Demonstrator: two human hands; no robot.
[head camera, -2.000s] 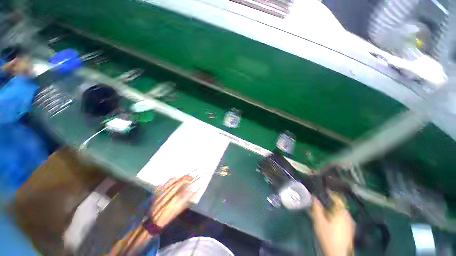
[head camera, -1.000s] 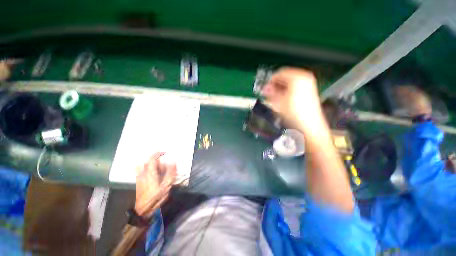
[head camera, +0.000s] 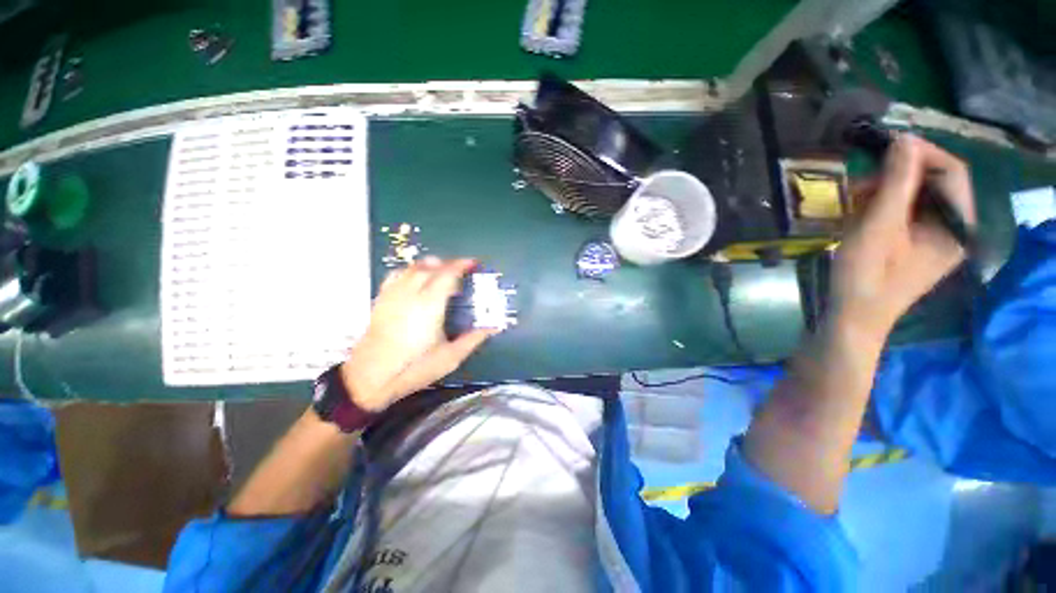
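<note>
A small circuit board (head camera: 492, 300), whitish with a dark part, lies on the green mat. My left hand (head camera: 408, 321) is at its left side, thumb and fingers around its dark edge. My right hand (head camera: 901, 226) is at the right by the black soldering station (head camera: 759, 151) and holds a dark pen-like soldering iron (head camera: 944, 209); its tip is hard to see. Small gold parts (head camera: 402, 244) lie just beyond my left hand. The white component sheet (head camera: 266, 249) lies to the left.
A black fume fan (head camera: 573, 151) stands beside a white cup (head camera: 666, 218) of silvery bits. A round dial (head camera: 596, 260) lies near the cup. Slotted carriers (head camera: 551, 26) sit on the green line at the back. A green-white spool (head camera: 23, 189) is far left. Another person's blue sleeve (head camera: 1025, 359) is at right.
The view has swung and is sharper. My left hand has moved off the white sheet to the circuit board. My right hand has moved from the green line to the soldering station and now holds the iron.
</note>
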